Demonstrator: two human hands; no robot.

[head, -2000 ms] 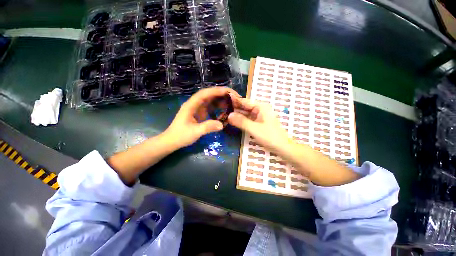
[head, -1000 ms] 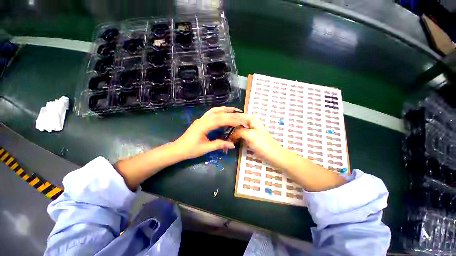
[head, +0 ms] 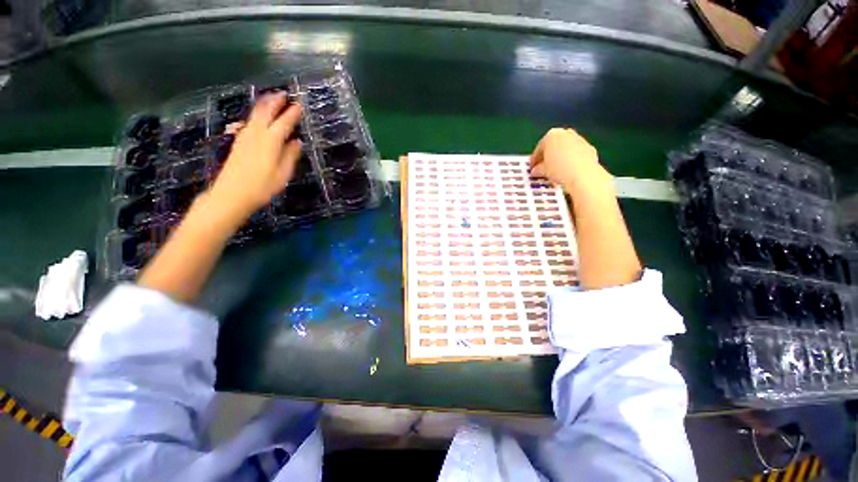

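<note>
My left hand is over the clear blister tray, fingers at its far rows among the black housings. It is blurred, and I cannot tell whether it holds a housing. My right hand is at the far right corner of the white adhesive sheet, its fingertips bent down on the dark-marked spot. Whether a piece is pinched there is hidden. The sheet carries columns of small brown adhesive pieces and lies on a brown backing board.
Blue film scraps lie between tray and sheet. A crumpled white wipe is at the left. Stacked blister trays stand at the right. A pale scrap is in the tray. Yellow-black tape marks the floor.
My hands have parted from around the dark part. My left hand has moved to the tray, my right to the sheet's far right corner. The whole view has shifted.
</note>
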